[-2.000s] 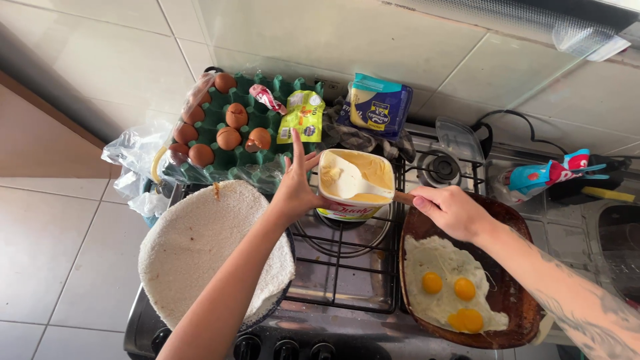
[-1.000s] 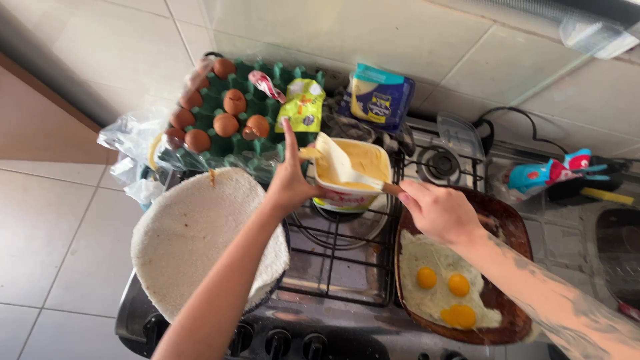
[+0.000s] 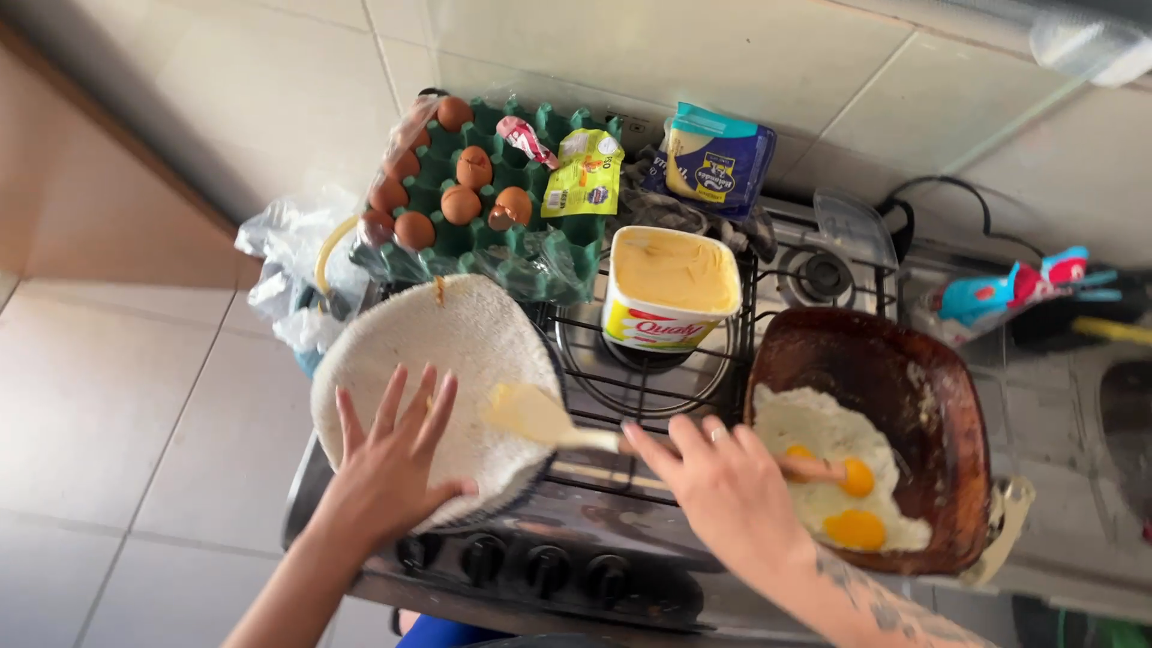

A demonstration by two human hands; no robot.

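My right hand [image 3: 733,486] grips the wooden handle of a spatula [image 3: 531,416], whose pale head carries yellow spread over the right part of a white tapioca-like flatbread [image 3: 486,351]. The flatbread lies on a dark round pan. With fingers spread, my left hand [image 3: 387,459] is over the flatbread's lower left; whether it touches is unclear. An open margarine tub [image 3: 675,283] stands on the stove grate. Eggs [image 3: 810,441] with several yolks lie in a brown square pan [image 3: 873,360] at the right, partly behind the spatula handle.
Behind the flatbread is a green egg tray [image 3: 504,162] with brown eggs, a cracked shell and a yellow-green packet [image 3: 585,171]. A blue cheese package [image 3: 720,162] leans near the wall. Stove knobs [image 3: 549,567] line the front. A blue-and-red bag [image 3: 999,292] lies at the right.
The spatula has moved from the margarine tub to the flatbread, held in my right hand. My left hand has let go of the tub and moved down over the flatbread.
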